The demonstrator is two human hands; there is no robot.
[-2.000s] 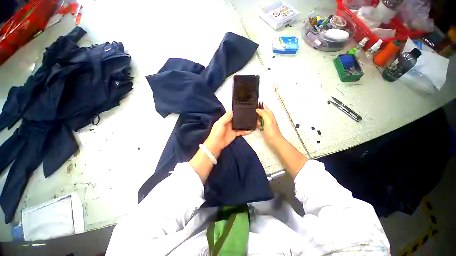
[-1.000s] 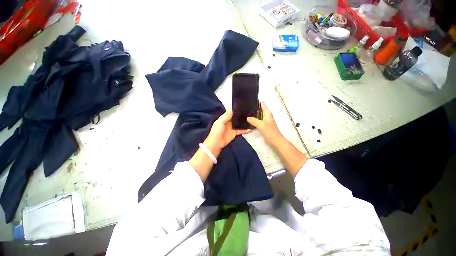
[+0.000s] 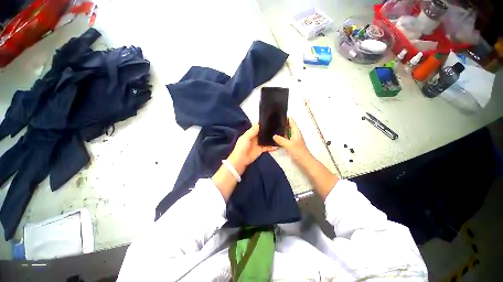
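Observation:
A black smartphone [image 3: 273, 113] is held upright over the table in front of me, its screen dark. My left hand [image 3: 248, 147] holds its lower left side. My right hand [image 3: 292, 141] is at its lower right, the thumb on the lower part of the screen. A small green thing shows by the right fingers; what it is cannot be told. A navy garment [image 3: 212, 102] lies twisted on the table, running under my left hand and forearm and down over the table edge to my lap.
Navy garments [image 3: 91, 91] lie heaped at left, a pale sheet [image 3: 54, 238] at the lower left edge. Slim snips or tweezers [image 3: 380, 126], a green box [image 3: 385, 81], a blue-and-white box [image 3: 317, 55], a round tub [image 3: 364, 39], bottles [image 3: 443, 80] and a red basket [image 3: 404, 40] are at right.
My right thumb has come onto the lower part of the phone screen, where it was at the side before. The whole view has shifted slightly; the garment lies as before.

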